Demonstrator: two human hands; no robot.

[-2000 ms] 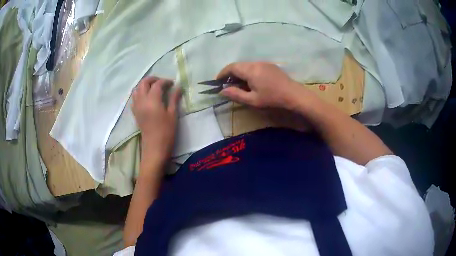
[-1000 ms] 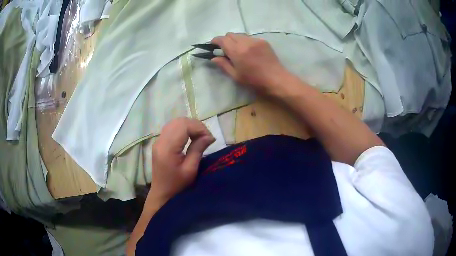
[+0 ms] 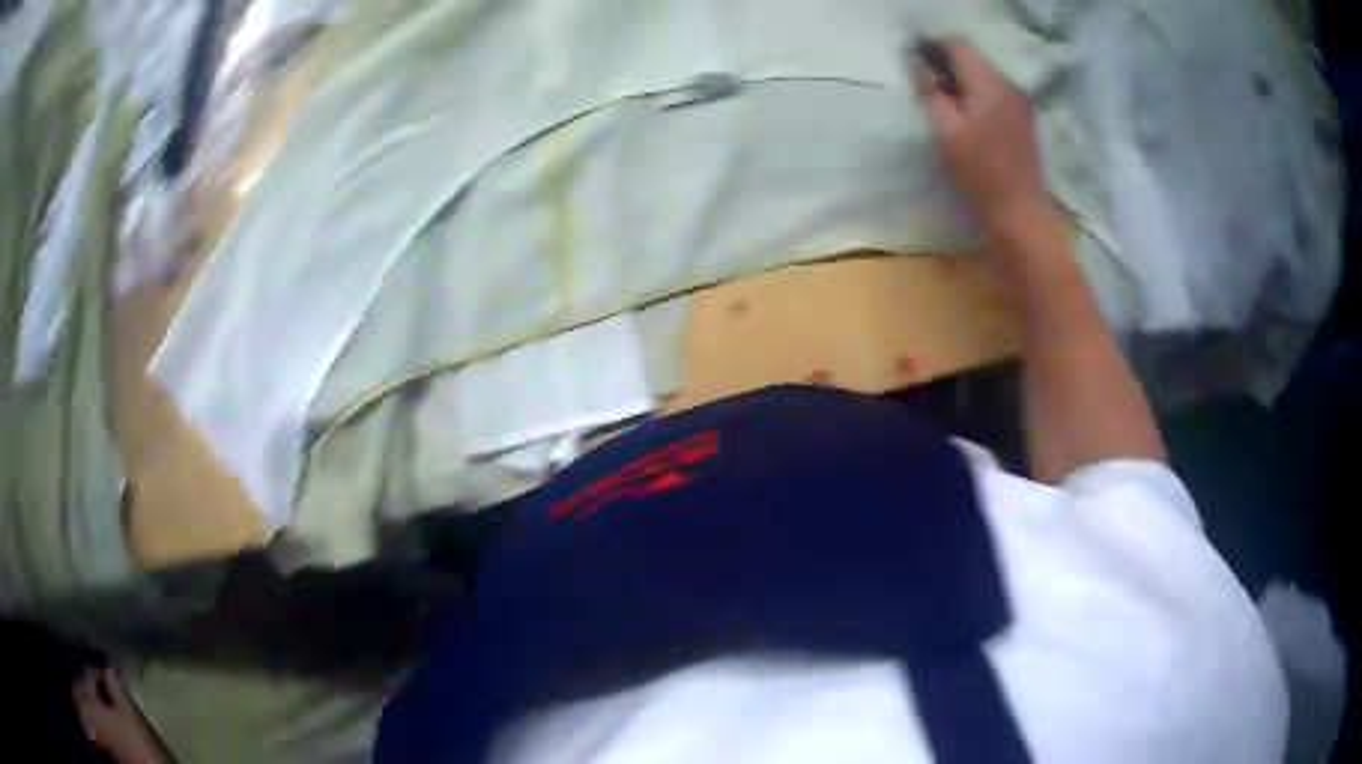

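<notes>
The pale green dress [image 3: 642, 187] lies spread in front of me, blurred. A curved edge crosses it, with a small tab-like bit of cloth on it, and a yellowish seam strip runs below. A white cloth piece, probably a sleeve [image 3: 560, 385], shows at its near side. My right hand [image 3: 983, 132] is at the dress's far right part, closed around the dark thread snips [image 3: 938, 66], mostly hidden. A small hand at the bottom left edge, seemingly my left hand [image 3: 112, 714], is cut off and dark; whether it holds anything is unclear.
The wooden table [image 3: 837, 321] shows between dress and apron and at the left. More pale garments [image 3: 1195, 164] are heaped at the right, with green and white cloth [image 3: 53, 284] at the left. A dark hanger [image 3: 194, 90] lies by shiny clear plastic at the upper left.
My right hand has moved right across the dress with the snips. My left hand has left the dress's near edge and seems to be at the bottom left. The near edge lies flatter, showing more white cloth.
</notes>
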